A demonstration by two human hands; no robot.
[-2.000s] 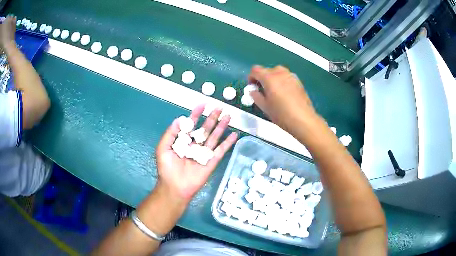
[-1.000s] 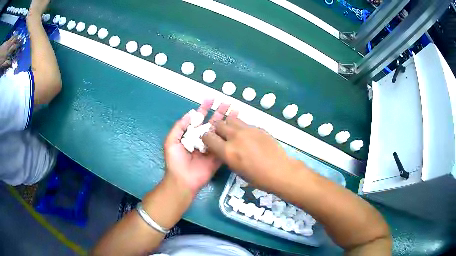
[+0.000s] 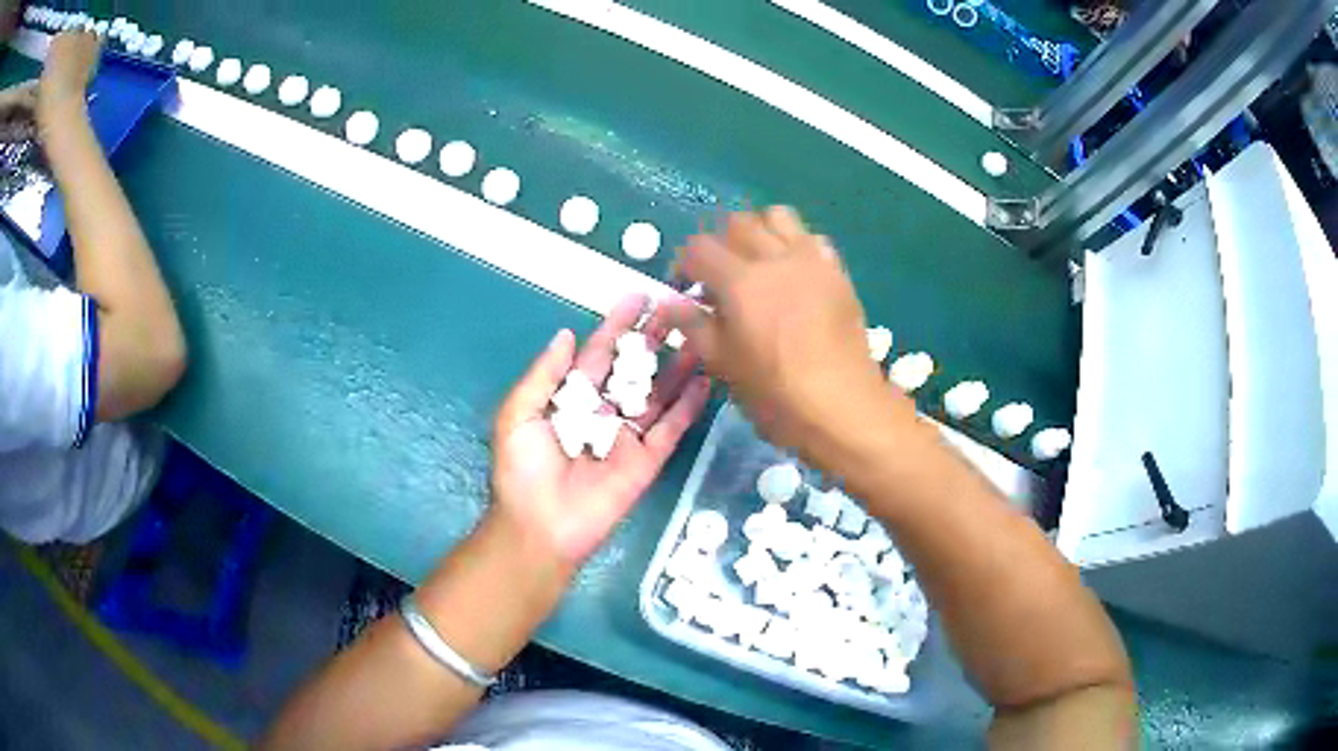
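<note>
My left hand [image 3: 580, 455] is palm up, fingers spread, with several small white plastic parts [image 3: 587, 418] lying on the palm and fingers. My right hand [image 3: 778, 316] is palm down just above and right of the left fingertips, over the white guide strip. A white piece shows at its fingertips, partly hidden. A row of white parts [image 3: 580, 214] lies on the green conveyor belt [image 3: 484, 74], running to both sides of my right hand, which hides the middle. The clear parts tub [image 3: 660, 616] holds many loose white parts, partly under my right forearm.
The white guide strip [image 3: 396, 201] runs beside the row. The white machine housing [image 3: 1145, 396] with black handles stands at the right, grey metal posts [image 3: 1159, 132] behind it. Another worker's arm [image 3: 110, 264] is at the left by a blue tray [image 3: 125, 100]. A blue stool [image 3: 184, 580] is below.
My right hand has lifted from the left palm and moved up and right towards the row. The parts in my left palm are more spread out. The other worker's arm has shifted left.
</note>
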